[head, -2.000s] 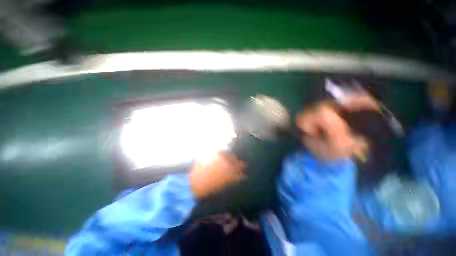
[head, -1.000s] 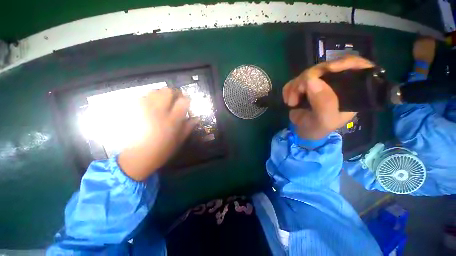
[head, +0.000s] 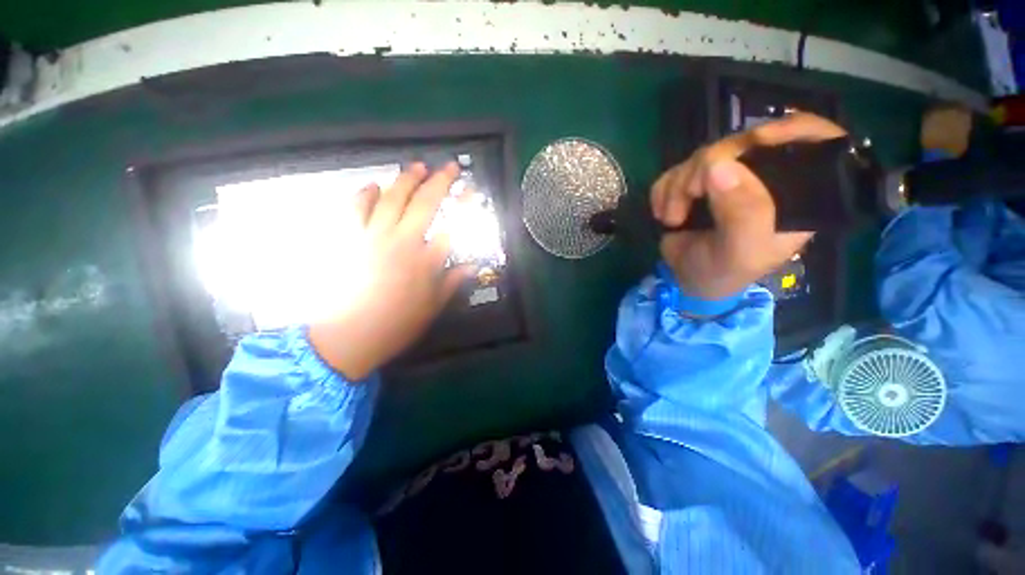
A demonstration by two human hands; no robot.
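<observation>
An open flat device (head: 290, 253), washed out white by glare, lies in a black tray (head: 520, 270) at left. My left hand (head: 393, 270) lies over the device with its fingers spread, fingertips near the circuit board (head: 481, 230) at its right end. My right hand (head: 725, 213) is shut on a thick black electric screwdriver (head: 798, 189), held sideways. Its dark tip reaches the right edge of the round silver screw dish (head: 571, 197), full of tiny shiny specks; I cannot tell whether it touches them.
A second black tray (head: 832, 286) with a device lies partly behind my right hand. A neighbouring worker's hand (head: 946, 130) and blue sleeve are at right, with a pale mint fan (head: 891, 391). A worn white rail (head: 483, 30) runs along the back.
My left hand has moved slightly right over the device and its fingers are more spread. My right hand still holds the screwdriver by the dish. The whole view has shifted slightly.
</observation>
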